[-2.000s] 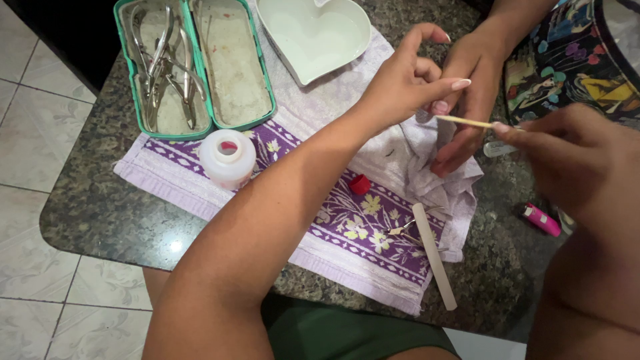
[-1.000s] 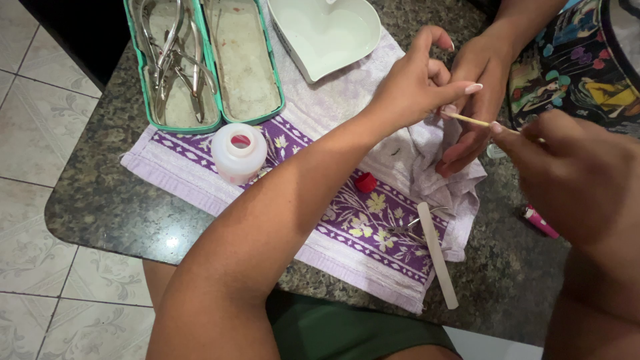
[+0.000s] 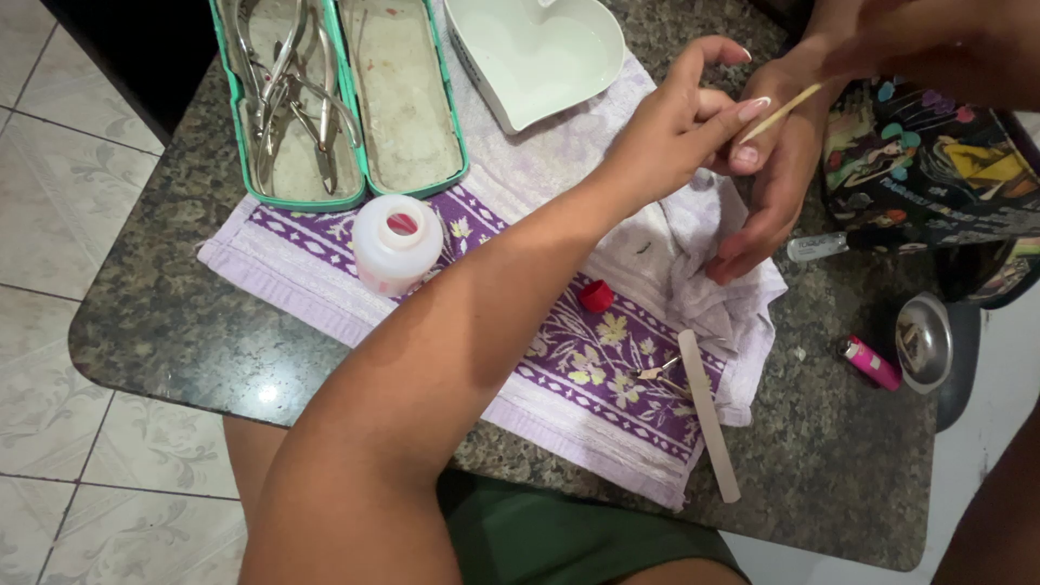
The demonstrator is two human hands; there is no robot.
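Observation:
My left hand (image 3: pixel 691 122) reaches across the purple and white towel (image 3: pixel 561 422) and grips a finger of another person's hand (image 3: pixel 776 175). At the upper right, my right hand (image 3: pixel 902 45) is partly cut off and holds a thin wooden stick (image 3: pixel 780 112), its tip close to the held finger's nail. An uncapped white plastic bottle (image 3: pixel 397 248) stands beside my left forearm. A red cap (image 3: pixel 596 296), small metal nippers (image 3: pixel 656 371) and a pale nail file (image 3: pixel 708 414) lie on the towel's lower part; the file overhangs its edge.
An open green case (image 3: pixel 363 138) with several metal nippers (image 3: pixel 284 97) and a white heart-shaped bowl (image 3: pixel 540 61) are at the back. To the right are a printed black fabric item (image 3: pixel 926 171), a clear tube (image 3: pixel 816 246), a pink lighter (image 3: pixel 871 363) and a small metal dish (image 3: pixel 924 343) near the granite edge.
My right hand has moved up toward the upper right with the stick, which now slants more steeply. This uncovers the pink lighter and metal dish. My left hand keeps its hold.

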